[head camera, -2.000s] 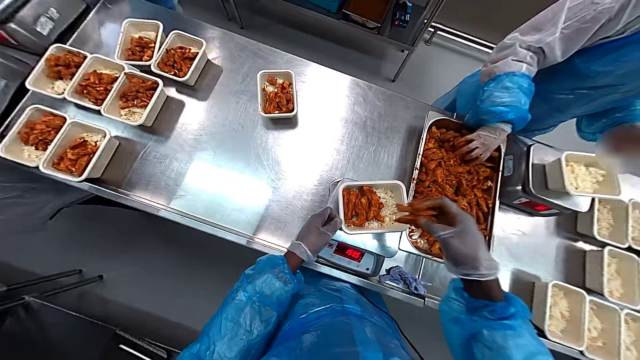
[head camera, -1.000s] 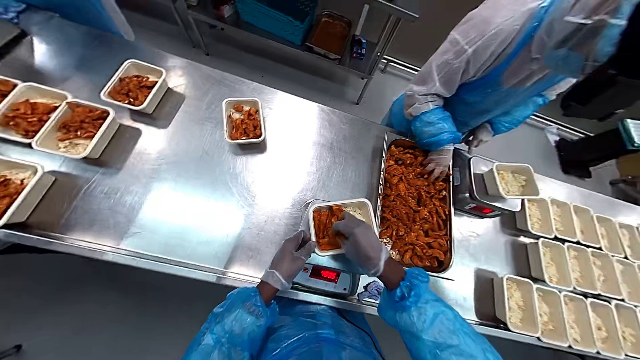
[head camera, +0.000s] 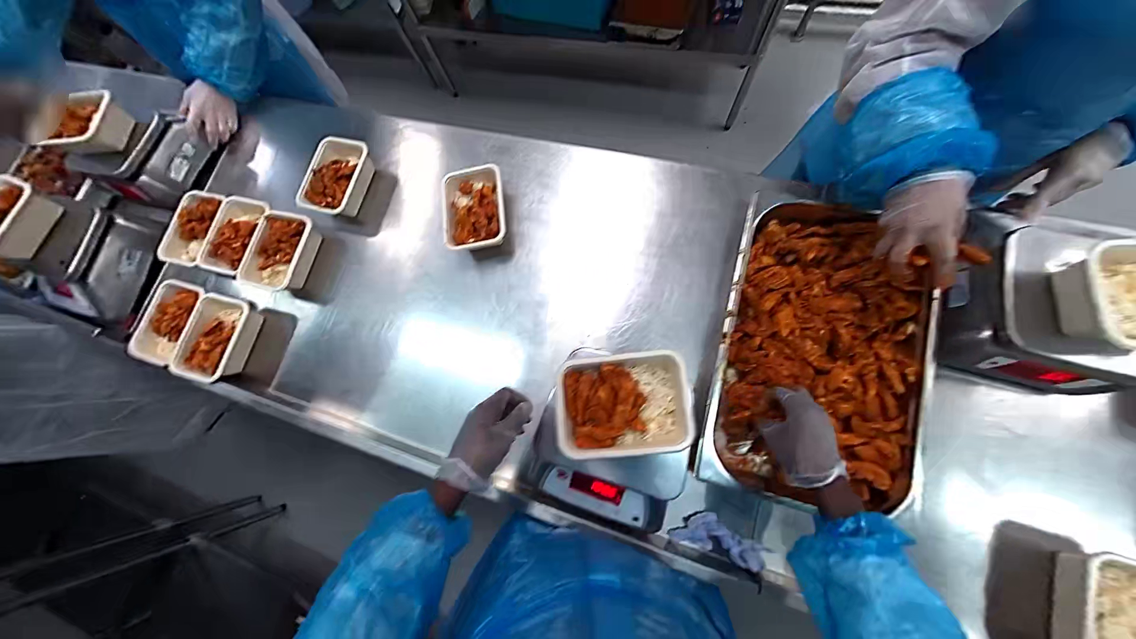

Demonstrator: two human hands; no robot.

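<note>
A cream rectangular tray of rice and red-sauced meat strips (head camera: pixel 624 404) rests on a digital scale (head camera: pixel 596 495) with a lit red display. Just left of the tray, my gloved left hand (head camera: pixel 491 432) hovers with curled fingers; it touches nothing that shows. My gloved right hand (head camera: pixel 801 437) reaches into the near left part of a deep metal pan of sauced meat strips (head camera: pixel 825 337), its fingertips among the meat; whether they grip any is hidden. A crumpled cloth (head camera: pixel 721 538) lies at the table edge right of the scale.
Filled trays (head camera: pixel 235 232) stand in groups on the left of the steel table (head camera: pixel 568 266), beside more scales (head camera: pixel 124 257). Across the table, a co-worker's gloved hand (head camera: pixel 927 222) holds meat over the pan. A second scale (head camera: pixel 1038 368) and rice trays (head camera: pixel 1114 595) are at right.
My right hand has left the tray on the scale and moved right into the meat pan. My left hand has let go of the tray's side. The view has swung left.
</note>
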